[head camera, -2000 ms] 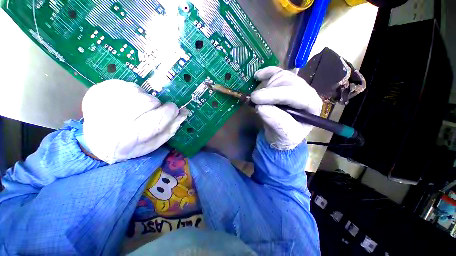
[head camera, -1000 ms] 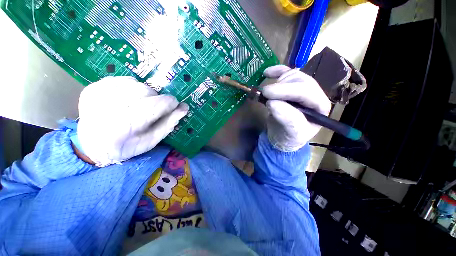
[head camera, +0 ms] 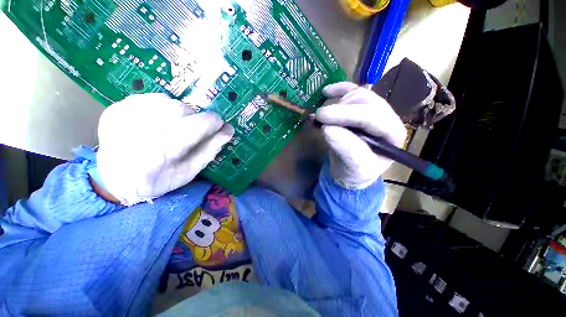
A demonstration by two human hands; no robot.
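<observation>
A green printed circuit board (head camera: 273,148) lies on the steel bench in front of me, with a bright glare at its upper middle. My right hand (head camera: 360,133), in a white glove, holds the soldering iron (head camera: 397,153) like a pen. The iron's tip is just above or at a group of silvery pads; contact cannot be told. My left hand (head camera: 161,148), also gloved, is over the board's near left edge with fingertips pinched together. A thin strand of solder wire (head camera: 243,110) runs from them towards the iron's tip.
A dark iron stand (head camera: 406,90) is right of my right hand. A blue tube-like tool (head camera: 383,43) lies behind it, beside a yellow ring (head camera: 365,7). Black bins (head camera: 490,124) stand at the right, with labelled black ones (head camera: 434,266) lower down.
Since two seconds ago the iron's tip has lifted off the pads, shifted slightly, and come back close to them. My left fingers have moved little; the wire shows again near the tip.
</observation>
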